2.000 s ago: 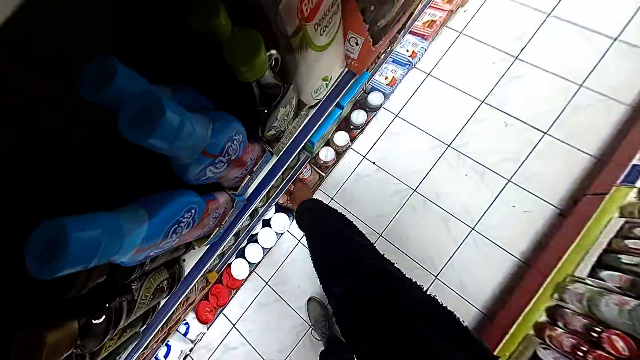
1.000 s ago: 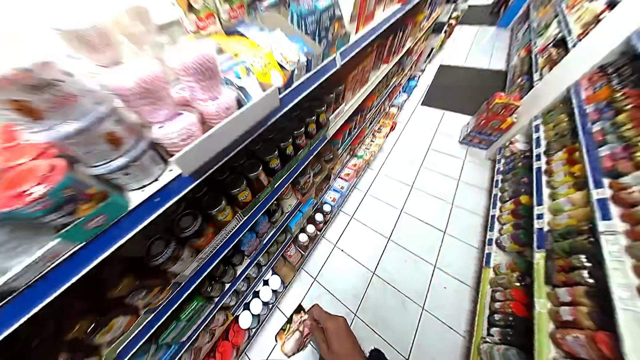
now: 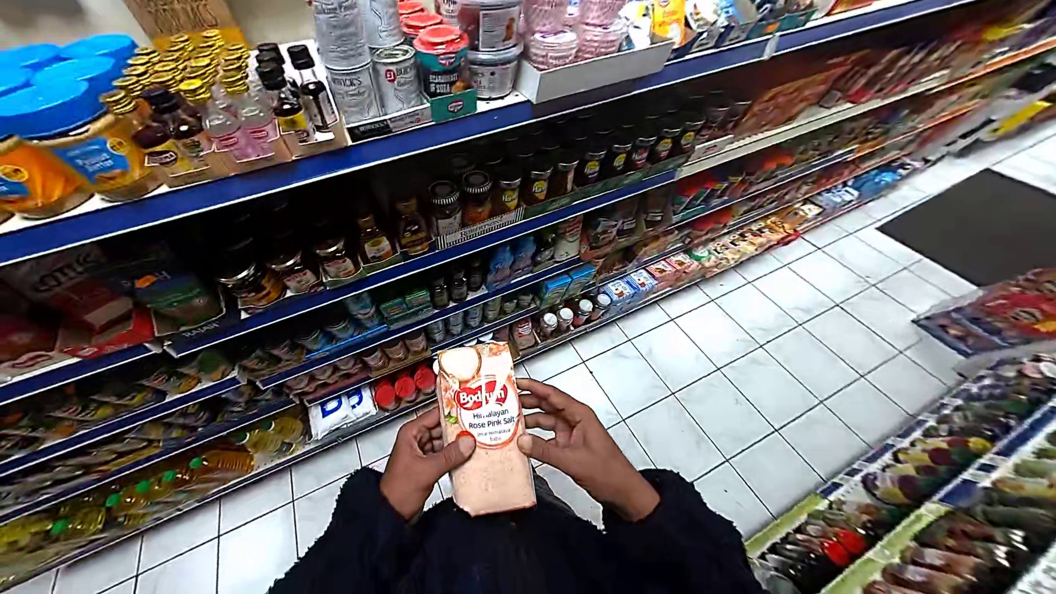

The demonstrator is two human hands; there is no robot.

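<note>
A pale pink packet of Himalayan rose pink salt [image 3: 488, 474], marked Bodrum, stands upright between my two hands in front of my body, its printed front turned toward me. My left hand [image 3: 422, 458] grips its left edge, thumb on the front. On the opposite edge my right hand [image 3: 577, 445] holds it, thumb on the front and fingers at the side. Dark fuzzy sleeves cover both arms. Beyond the packet, jars with red lids [image 3: 404, 388] and jars with white lids [image 3: 565, 318] stand on the bottom shelf.
Long grocery shelves [image 3: 396, 148] with blue edges run along the left, filled with jars, bottles and packets. White floor tiles [image 3: 701, 396] form the aisle. A dark mat [image 3: 978, 227] lies farther along. Another stocked shelf [image 3: 891, 511] borders the lower right, with a packet display [image 3: 998, 313] beyond it.
Two seconds ago one hand reached to the bottom shelf; one second ago it held a packet low over the floor. Now both hands hold the packet before me. The view has swung widely.
</note>
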